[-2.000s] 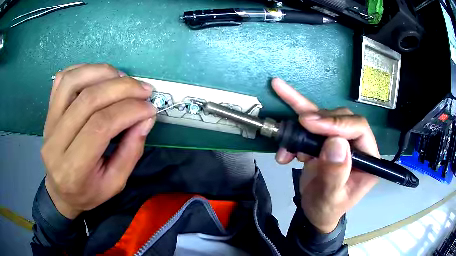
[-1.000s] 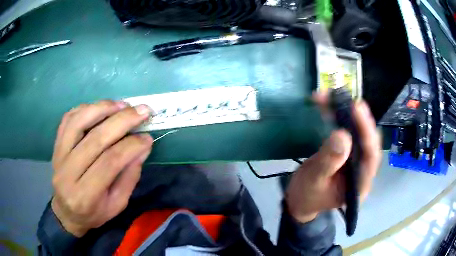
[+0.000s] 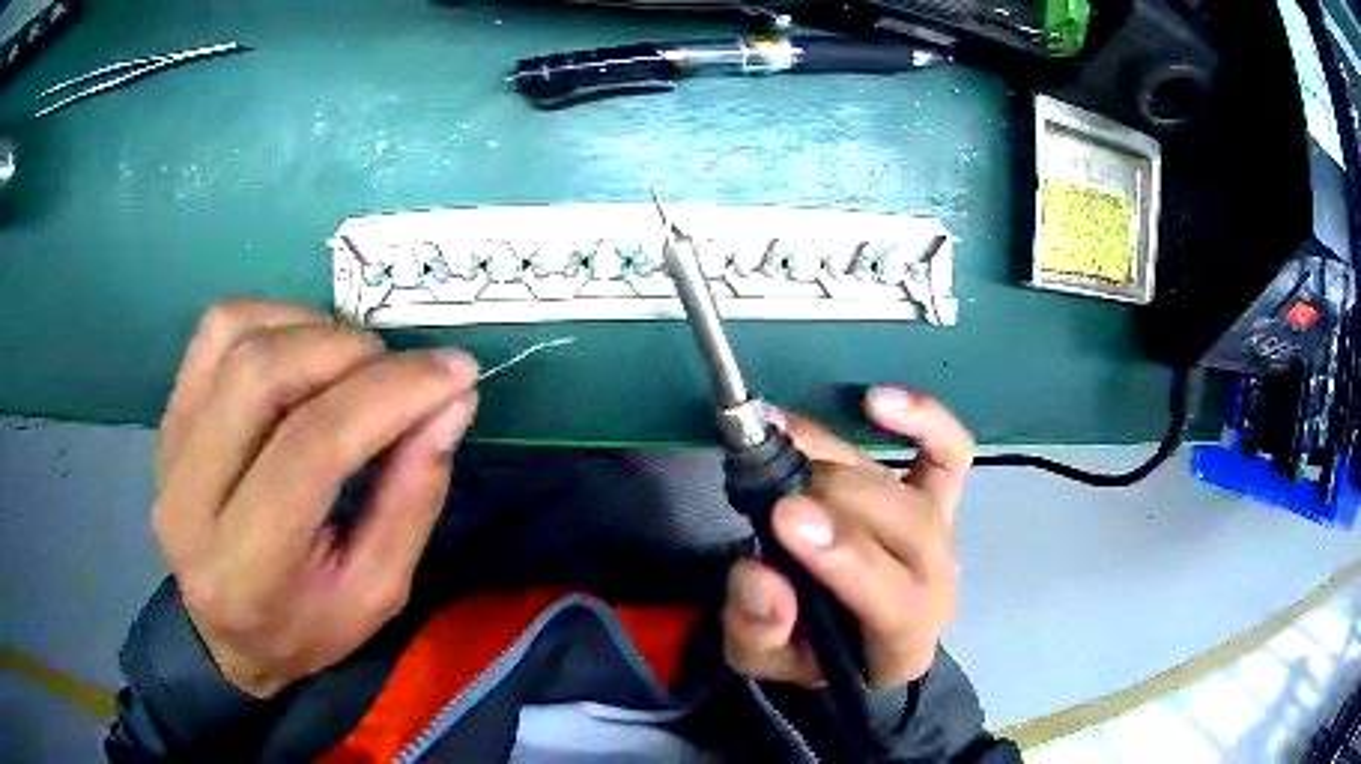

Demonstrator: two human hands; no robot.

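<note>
A white strip in a holder (image 3: 597, 311) lies flat on the green mat, with a row of several small joints along it. My left hand (image 3: 314, 478) is at the strip's lower left, clear of it, with thumb and fingertips pinching thin solder wire (image 3: 523, 358). The wire's free end points right, just below the strip. My right hand (image 3: 858, 552) holds the soldering iron (image 3: 714, 336) by its black handle. The iron points up and its fine tip shows over the strip's upper edge, right of the middle. I cannot tell whether the tip touches anything.
A black pen (image 3: 717, 63) lies above the strip. Tweezers (image 3: 142, 67) lie upper left. A yellow sponge in a tray (image 3: 1097, 224) is at right, beside the black iron stand (image 3: 1169, 93). A black cord (image 3: 1067, 470) runs to the right, near a blue bin (image 3: 1269, 481).
My left hand has let go of the strip and keeps the solder wire. The iron has moved left from the sponge to over the strip. The strip's whole length now shows.
</note>
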